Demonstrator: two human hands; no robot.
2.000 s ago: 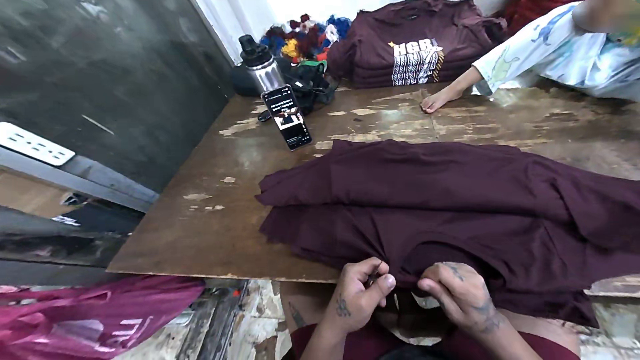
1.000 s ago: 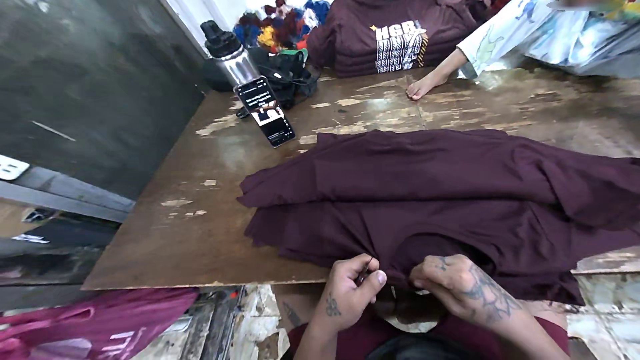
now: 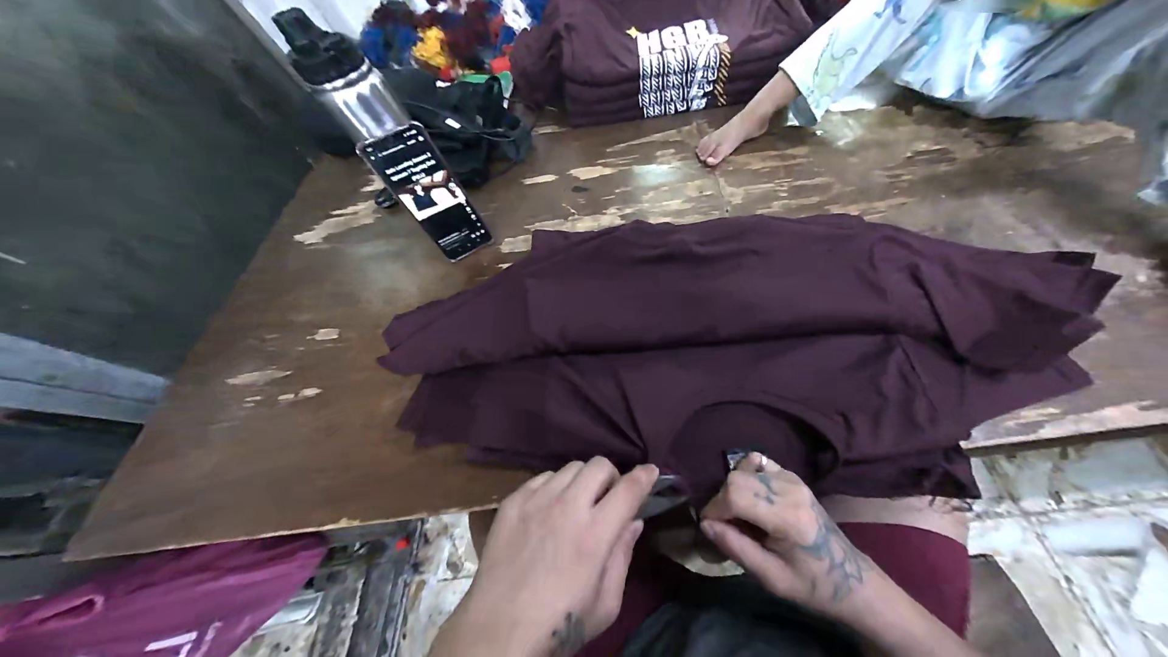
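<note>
Dark maroon fabric garment pieces (image 3: 712, 301) lie in a loose stack along the front of the worn wooden table. A round neck opening faces me near the edge. My left hand (image 3: 570, 538) is at the left of this opening, its fingers bent at the cloth beside something small and greyish that I cannot make out. At the right of the opening, my tattooed right hand (image 3: 776, 525) has thumb and forefinger pinched together, with a small dark label (image 3: 735, 459) just above the fingers. Whether cloth or thread is between those fingertips is hidden.
A phone (image 3: 424, 192) leans on a steel bottle (image 3: 360, 96) at the back left, near a black bag (image 3: 456, 119). Behind are folded printed shirts (image 3: 648, 55) and colourful scraps (image 3: 438, 41). Another person's bare foot (image 3: 735, 135) rests on the table (image 3: 301, 438). Magenta fabric (image 3: 182, 593) hangs below left.
My left hand has turned from a pinch to back-up, fingers over the cloth edge. A small label now shows by my right hand.
</note>
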